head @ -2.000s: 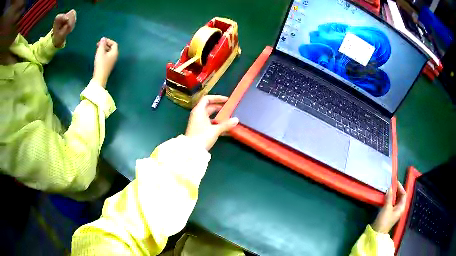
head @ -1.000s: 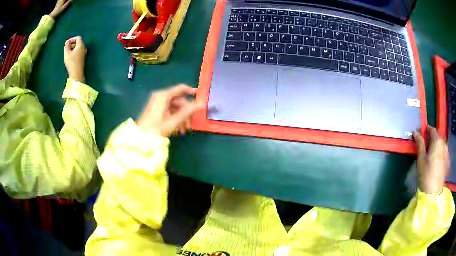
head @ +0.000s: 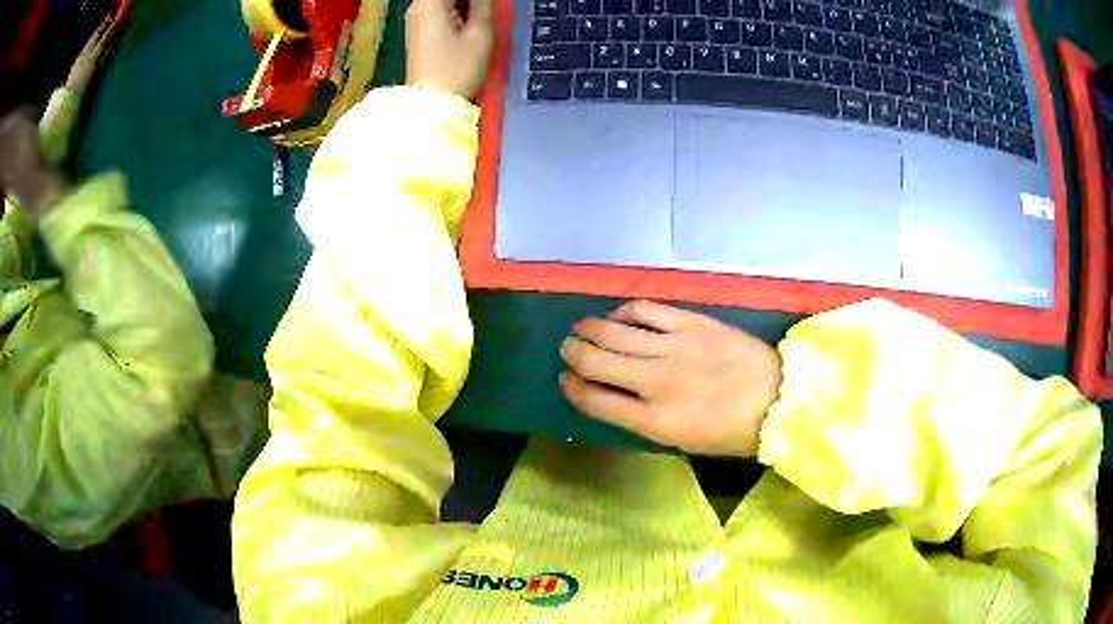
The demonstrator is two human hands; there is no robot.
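An open laptop [head: 781, 195] with black keys, a grey palm rest and a faintly outlined touchpad lies on an orange-red foam tray [head: 684, 287]; its screen is out of the picture. My left hand [head: 452, 49] is at the tray's left edge near the top of the picture; its fingers are cut off by the frame, so its grip is hidden. My right hand [head: 671, 372] rests on the green bench below the tray's front edge, palm down with loosely curled fingers. It does not touch the laptop.
A red and yellow tape dispenser [head: 311, 67] stands at the upper left, with a small dark stick [head: 280, 171] below it. Another laptop's orange-red tray [head: 1086, 244] is at the right edge. A neighbour in a yellow smock [head: 110, 354] is at the left.
My left hand has moved forward along the tray's left edge. My right hand has left the tray's front right corner and moved left onto the bench. The view has tilted down.
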